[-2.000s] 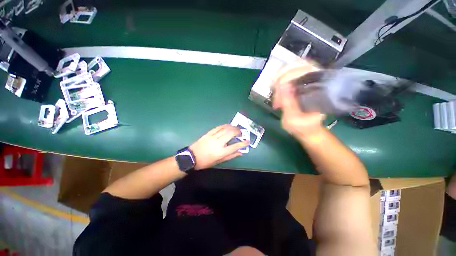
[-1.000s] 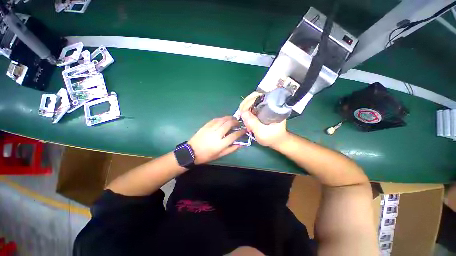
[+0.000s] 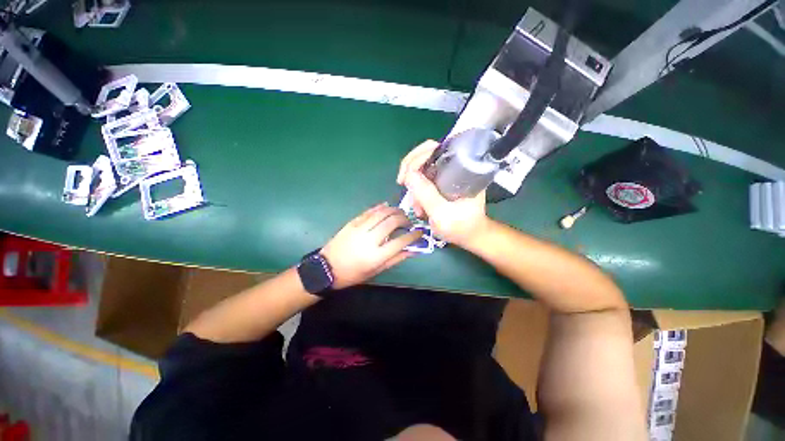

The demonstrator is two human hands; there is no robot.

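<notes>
My right hand (image 3: pixel 448 202) is closed around the electric screwdriver (image 3: pixel 467 162), a thick grey cylinder with a dark cable at its top. The driver stands over a white plastic housing (image 3: pixel 422 242) on the green bench; its tip is hidden by my hand. My left hand (image 3: pixel 370 245), with a dark watch on the wrist, holds the housing down on the bench from the left. The hands partly cover the housing. The screw feeder (image 3: pixel 552 77), a silver-grey box, stands just behind and right of the driver.
Loose white housings (image 3: pixel 142 151) lie piled at left beside a black box (image 3: pixel 47 121). A black pouch (image 3: pixel 637 181) with a round emblem and a small brush (image 3: pixel 568 220) lie at right. White stacked units (image 3: pixel 768 207) stand far right. A cardboard box (image 3: pixel 714 370) is below the bench edge.
My right hand has brought the driver from over the feeder and pouch side to the housing. In the last second it moved slightly left and up. My left hand stays on the housing.
</notes>
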